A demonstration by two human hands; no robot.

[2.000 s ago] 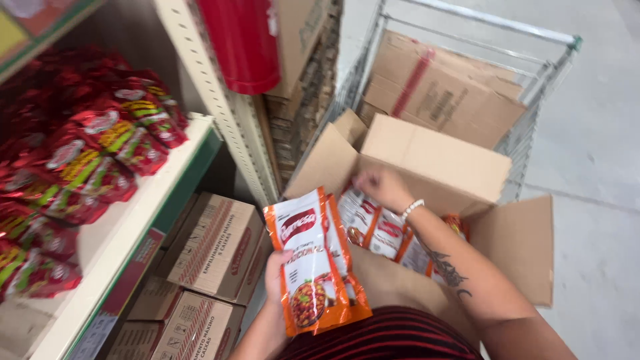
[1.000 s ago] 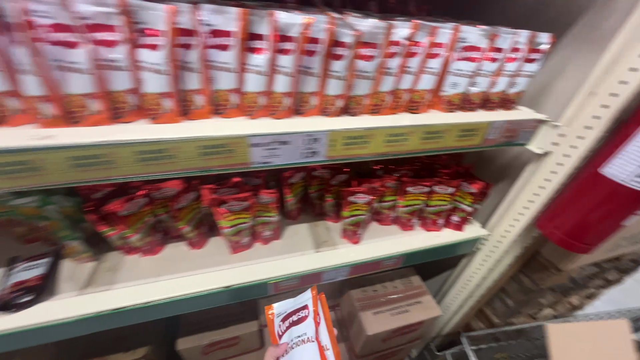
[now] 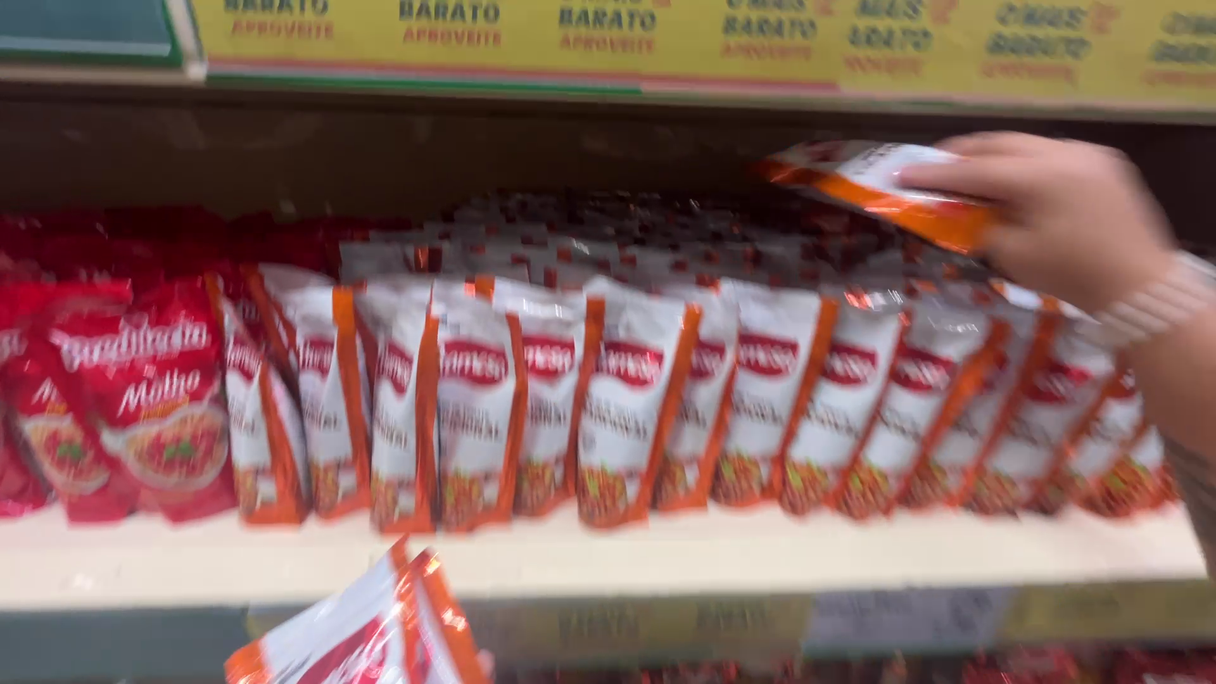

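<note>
My right hand [image 3: 1064, 218], with a beaded bracelet at the wrist, grips a white and orange sauce pouch [image 3: 883, 190] above the right part of the shelf's pouches. The held pouch is tilted nearly flat and blurred. At the bottom, white and orange pouches [image 3: 351, 632] are in front of the shelf edge; only a fingertip of my left hand [image 3: 485, 662] shows beside them, the rest being out of frame. A row of matching upright pouches [image 3: 627, 408] lines the shelf front, with more packed behind.
Red tomato sauce pouches [image 3: 161, 408] stand at the left of the same shelf [image 3: 589, 560]. A yellow promotional strip [image 3: 703, 47] runs along the shelf edge above. Red packets [image 3: 1045, 665] show on the shelf below at the bottom right.
The view has swung from the open carton and cart to the shelf. My right hand, earlier over the carton's pouches, is now raised at the shelf with a pouch in it.
</note>
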